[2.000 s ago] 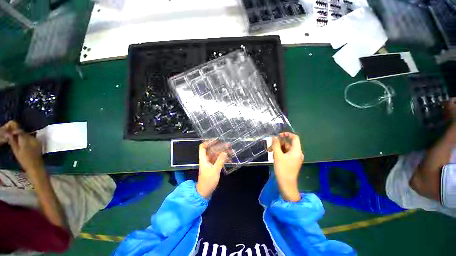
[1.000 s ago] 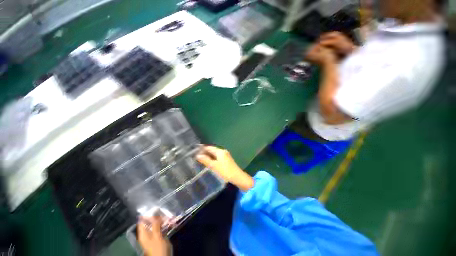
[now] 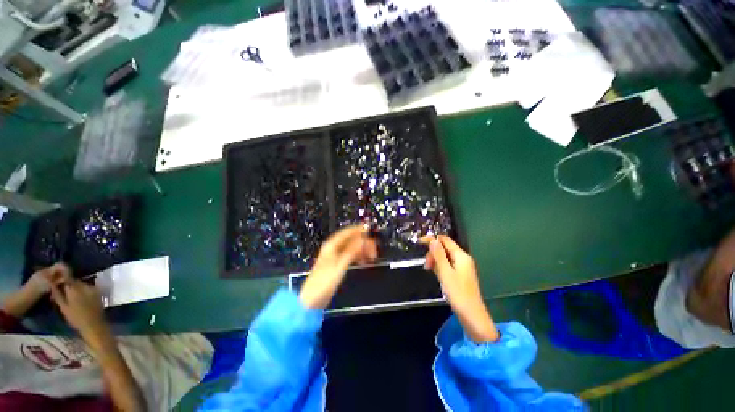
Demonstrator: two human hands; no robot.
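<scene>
The large black parts tray [image 3: 328, 193] lies in front of me, with one divider and loose heaps of small shiny parts in both compartments. The black work pad [image 3: 379, 287] with a white border lies along its near edge. My left hand [image 3: 342, 253] is over the near edge of the tray, fingers bent; whether it holds a part is too blurred to tell. My right hand [image 3: 453, 269] is at the near right corner of the tray, thumb and fingertips close together, with something thin and pale at the tips that I cannot make out.
Filled blister trays [image 3: 413, 52], scissors [image 3: 251, 55] and rows of small black parts [image 3: 516, 47] lie on the white board [image 3: 266, 96]. A clear cord loop [image 3: 596, 170] lies to the right. A person's hands [image 3: 68, 290] work at the left; another person's arm [image 3: 713, 278] is at the right.
The clear blister tray has left my hands, uncovering the parts tray. My hands are now over its near edge. The view has swung back from the right-turned, blurred view one second ago.
</scene>
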